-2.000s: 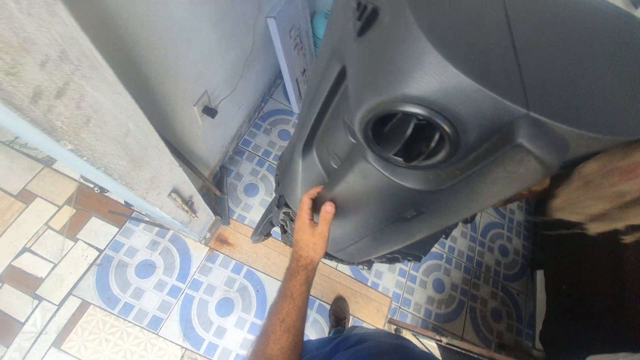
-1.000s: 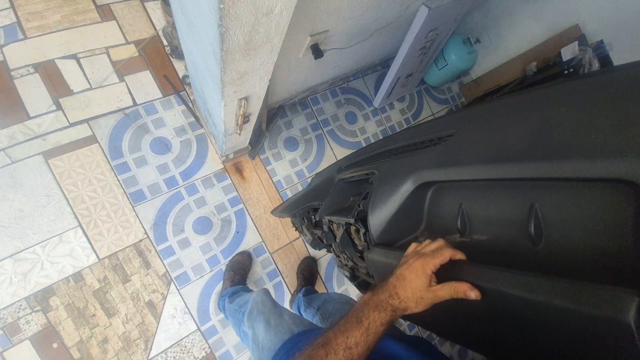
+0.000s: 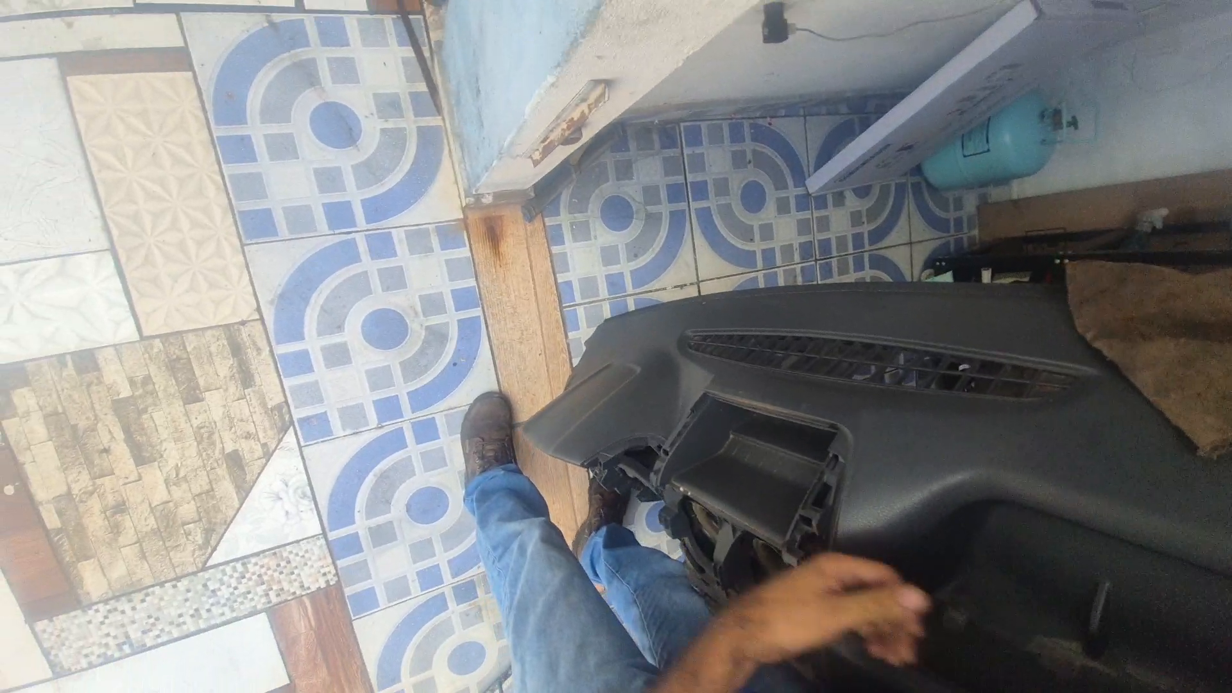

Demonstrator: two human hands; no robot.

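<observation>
A dark grey car dashboard (image 3: 924,443) fills the lower right, with a long slatted vent grille (image 3: 885,364) along its upper surface. A framed opening with a black plastic recess (image 3: 760,452) shows at its near left end, and rough brackets are exposed below. My left hand (image 3: 828,611), blurred, is over the dashboard's lower front part beside a dark hollow. Its fingers are slightly bent and seem to hold nothing; whether they touch the panel is unclear. My right hand is out of view.
A brown cloth (image 3: 1155,337) drapes over the dashboard's right side. Beyond it are a teal gas cylinder (image 3: 991,144), a long white box (image 3: 924,101) and a wall end (image 3: 539,87) with a rusty metal plate. My shoes (image 3: 489,433) stand near a wooden floor strip (image 3: 520,298).
The view has swung considerably. The dashboard's vent grille and framed opening now show more fully. My left hand, earlier resting on the panel's front, is now blurred over its lower part.
</observation>
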